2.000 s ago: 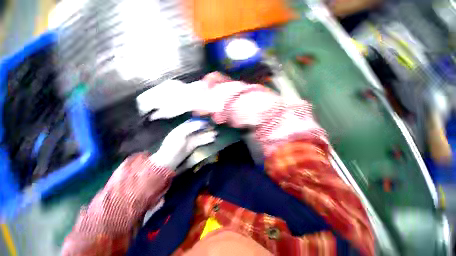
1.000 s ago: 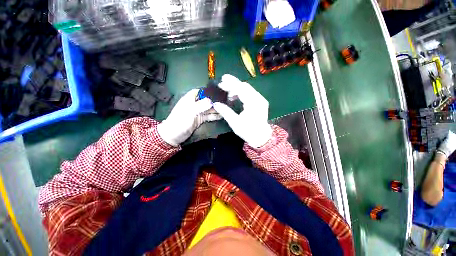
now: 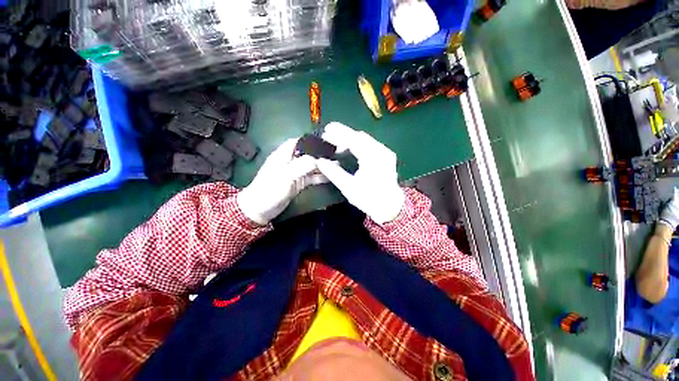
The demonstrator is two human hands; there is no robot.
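A small black block [image 3: 316,146] is held between both hands above the green bench. My left hand [image 3: 275,182], in a white glove, grips its left side. My right hand [image 3: 366,173], also in a white glove, holds its right side with thumb and fingers. The fingertips hide part of the block. An amber tool [image 3: 315,103] lies just beyond the hands, and a slim pale yellow tool [image 3: 369,97] lies to its right.
Black housings [image 3: 201,134] are piled at left beside a blue bin [image 3: 113,141] of more. Clear trays [image 3: 208,37] and a blue box [image 3: 406,50] stand behind. A black-and-orange row [image 3: 423,83] borders the green belt [image 3: 547,201]. A person's gloved hand [image 3: 671,211] is at far right.
Since the blurred earliest frame, my right hand has come back from the left to the block. Over the last second, the blue on the block has gone from view and belt pieces have shifted slightly.
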